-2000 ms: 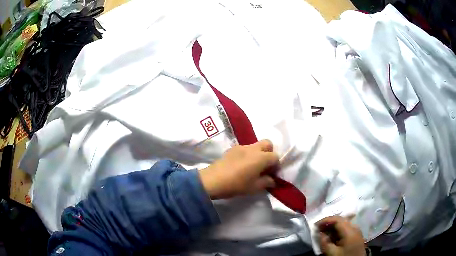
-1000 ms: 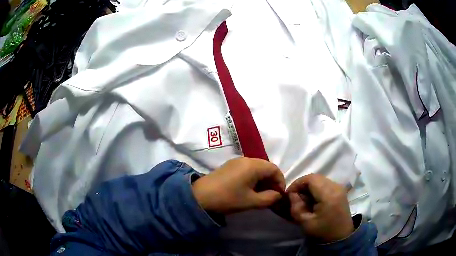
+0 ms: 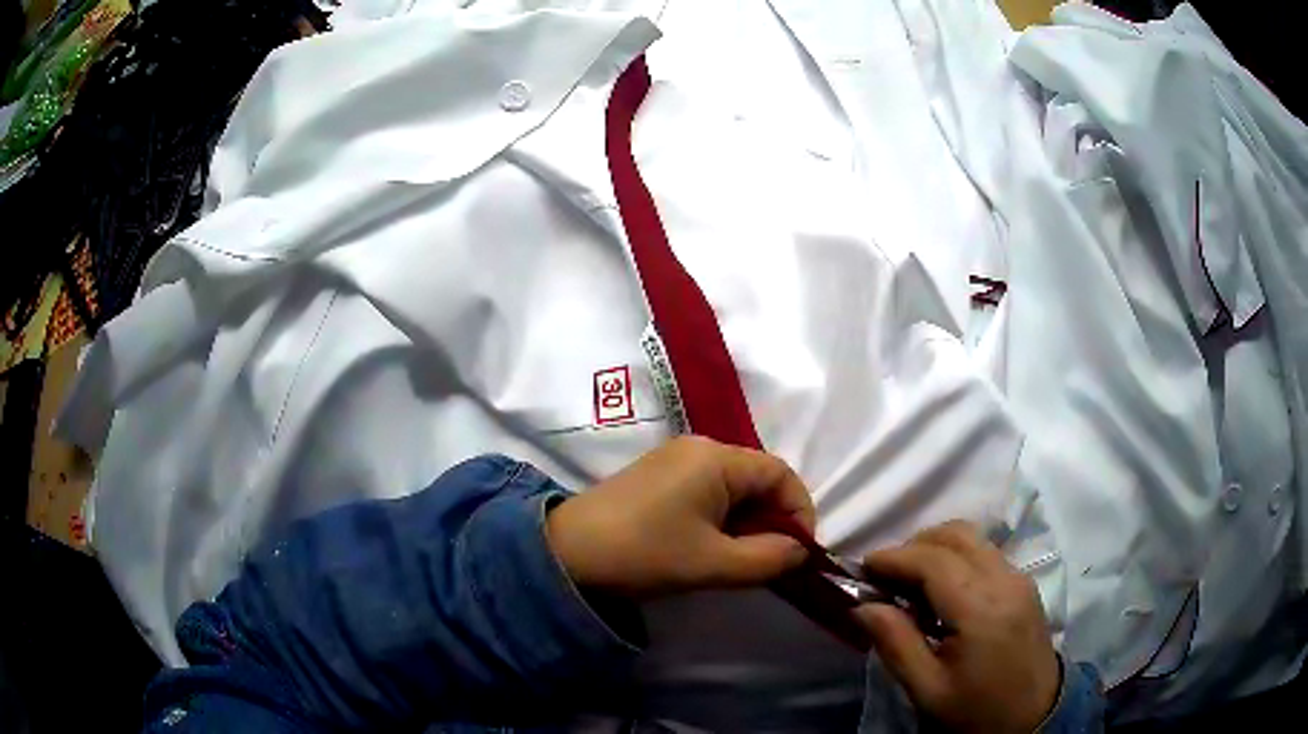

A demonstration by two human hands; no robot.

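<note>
A white uniform jacket (image 3: 474,301) lies spread out in front of me with its dark red collar (image 3: 677,294) running down the middle. A size label marked 30 (image 3: 613,396) and a small neck label (image 3: 664,382) sit beside the collar. My left hand (image 3: 681,519) pinches the lower part of the collar between thumb and fingers. My right hand (image 3: 964,620) holds small thread snips (image 3: 855,585), mostly hidden by the fingers, with the metal tip at the collar edge close to my left fingertips.
More white jackets (image 3: 1112,387) with thin dark red piping are heaped at the right. A tangled pile of black hangers (image 3: 136,172) lies at the upper left, beside green and yellow plastic bags (image 3: 50,86). A wooden table edge (image 3: 55,473) shows at the left.
My right hand has come from the lower right to the collar beside my left hand, and the metal snips now show. The collar's upper end and a white button flap have shifted.
</note>
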